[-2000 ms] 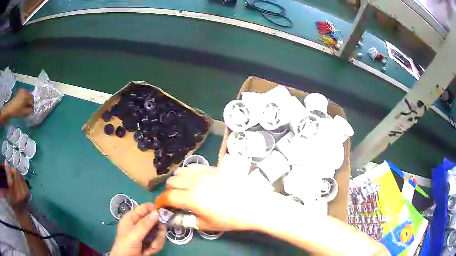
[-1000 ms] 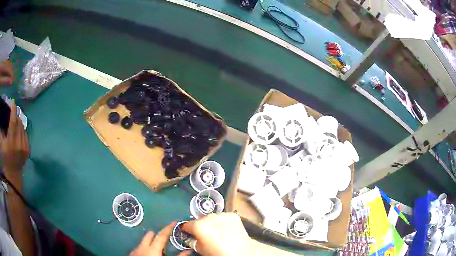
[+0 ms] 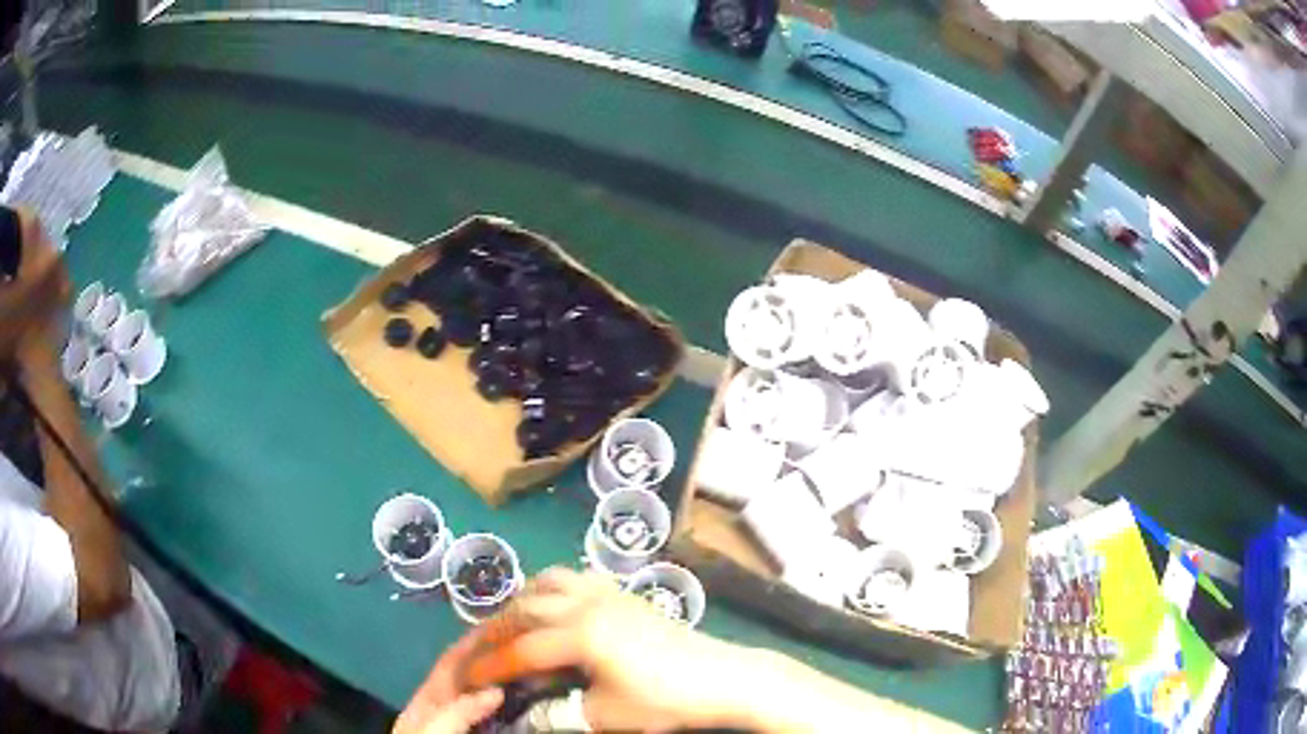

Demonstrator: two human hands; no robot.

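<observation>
My right hand (image 3: pixel 588 645) is closed around an orange-handled tool (image 3: pixel 519 657) at the bottom centre. My left hand (image 3: pixel 447 703) is beside it, cut off by the lower edge; its grip is unclear. A dark piece and a pale edge show between the hands, mostly hidden. Two white housings with dark centres, one at the left (image 3: pixel 412 541) and one nearer my hands (image 3: pixel 483 574), stand side by side. Several more white housings (image 3: pixel 629 525) stand upright in a column beside the carton, the nearest (image 3: pixel 665 592) just behind my right hand.
A shallow tray (image 3: pixel 416 409) holds black round parts (image 3: pixel 559 351). A deep carton (image 3: pixel 803 609) is heaped with white housings. Wired components (image 3: pixel 1061 638) and coloured sheets lie right, beside a blue bin (image 3: pixel 1269 602). A clear bag (image 3: pixel 201 237), grouped housings (image 3: pixel 112 351) and another worker's arm (image 3: pixel 79 502) are left.
The view has shifted, so the tray and carton appear further right. A second housing now stands beside the left one. My hands have moved off the housing they were over, and the orange handle shows again.
</observation>
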